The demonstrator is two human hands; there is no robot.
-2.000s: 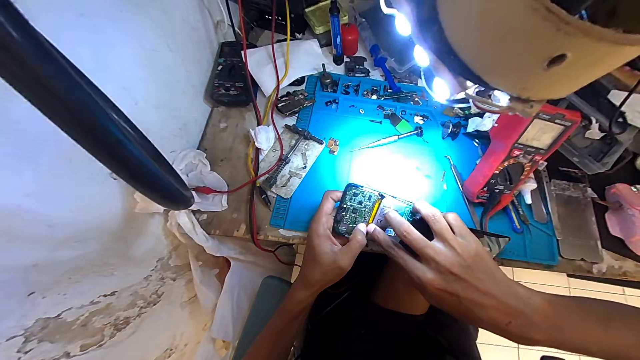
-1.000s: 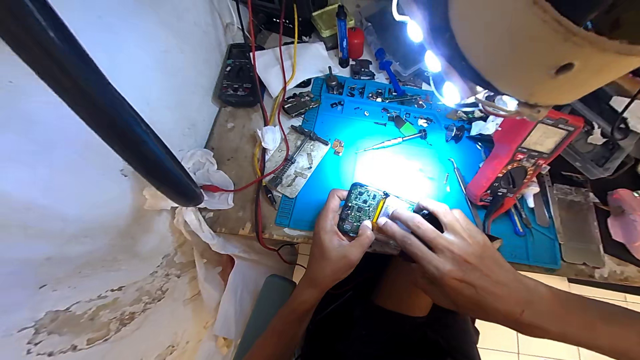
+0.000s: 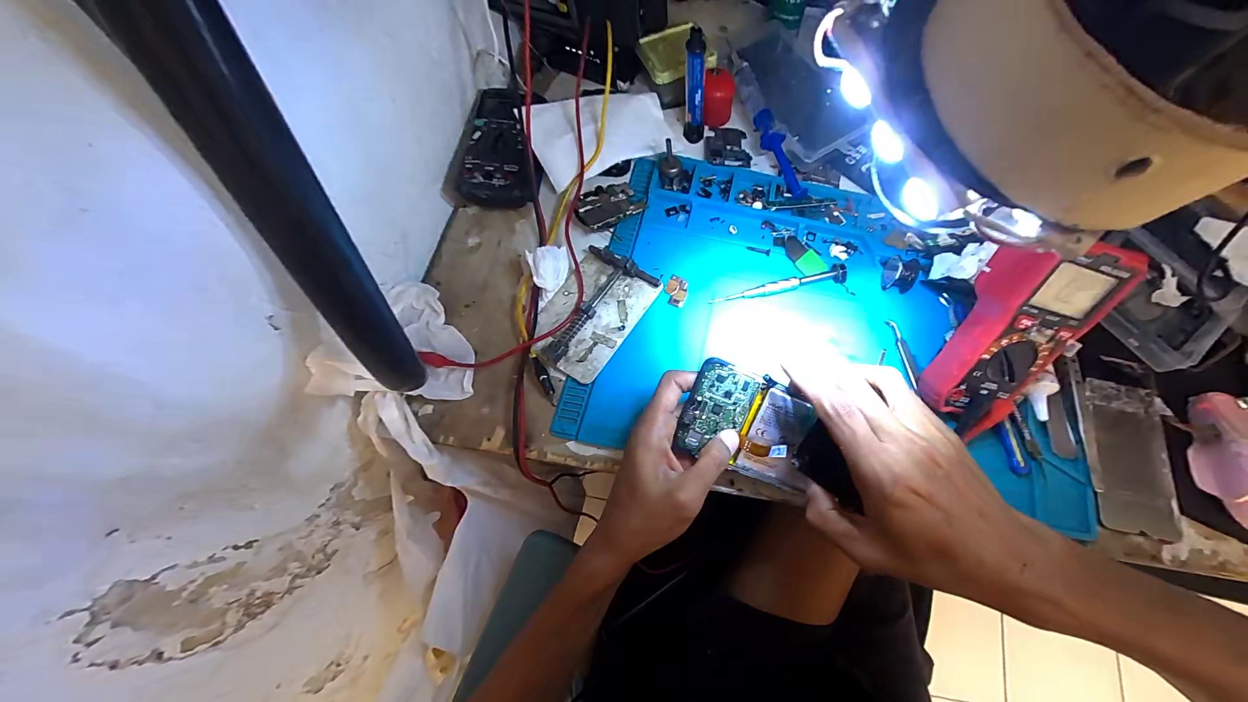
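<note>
An opened mobile phone, its green circuit board (image 3: 720, 405) and silvery battery (image 3: 777, 429) bared, is held over the front edge of the blue repair mat (image 3: 624, 380). My left hand (image 3: 673, 468) grips its board end, thumb on the lower corner by a yellow strip. At the other end my right hand (image 3: 877, 458) holds a black part (image 3: 829, 456), partly hidden by the fingers; whether it is joined to the phone I cannot tell. A precision screwdriver (image 3: 780, 287) lies on the mat beyond the phone, and metal tweezers (image 3: 903, 353) rest to the right.
A red multimeter (image 3: 1024, 322) stands at the right; a black multimeter (image 3: 490, 146) leans by the wall. A board holder (image 3: 600, 327) lies left on the mat. Small parts fill the mat's back trays. Red cables (image 3: 582, 244) cross at left. A lit lamp (image 3: 885, 141) hangs above.
My right hand has moved off the battery to the phone's right end, where it holds a black part. More of the battery shows. My left hand keeps its hold on the board end.
</note>
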